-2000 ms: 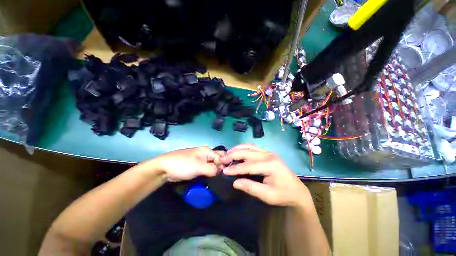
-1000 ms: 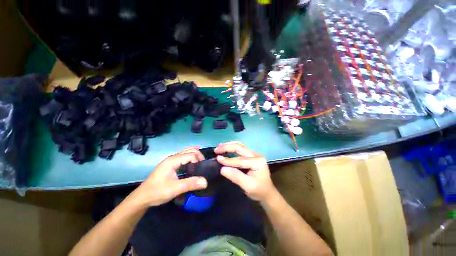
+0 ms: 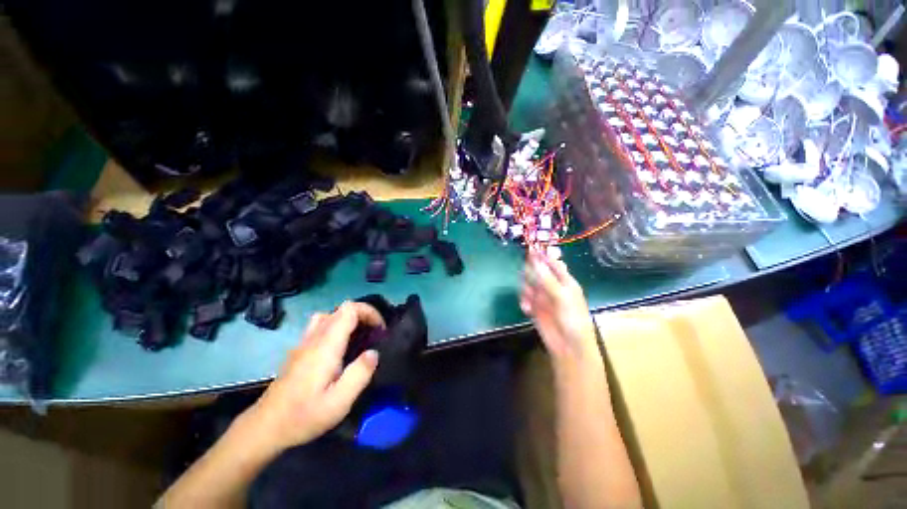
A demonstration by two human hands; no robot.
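My left hand point(image 3: 323, 373) holds a black housing point(image 3: 403, 333) over the bench's front edge, fingers on its left side. My right hand point(image 3: 557, 298) is at the near end of the tangled pile of white wired components point(image 3: 527, 204). Its fingertips are at the lowest white pieces; whether they grip one is too blurred to tell. A heap of small black pieces point(image 3: 239, 249) lies on the green bench point(image 3: 477, 303) left of the wired parts. A blue round thing point(image 3: 386, 425) shows below the housing, over my lap.
A large carton of black housings point(image 3: 259, 89) stands behind the heap. Stacked blister trays point(image 3: 686, 179) and white round parts point(image 3: 796, 89) are at right. The screwdriver point(image 3: 487, 129) and support rod point(image 3: 430, 60) hang above the wired pile. A closed carton point(image 3: 686, 398) is right of my lap; plastic bag point(image 3: 20, 298) left.
My right hand has left the housing and moved right and forward to the wired parts. My left hand still holds the housing. The view has shifted to the right.
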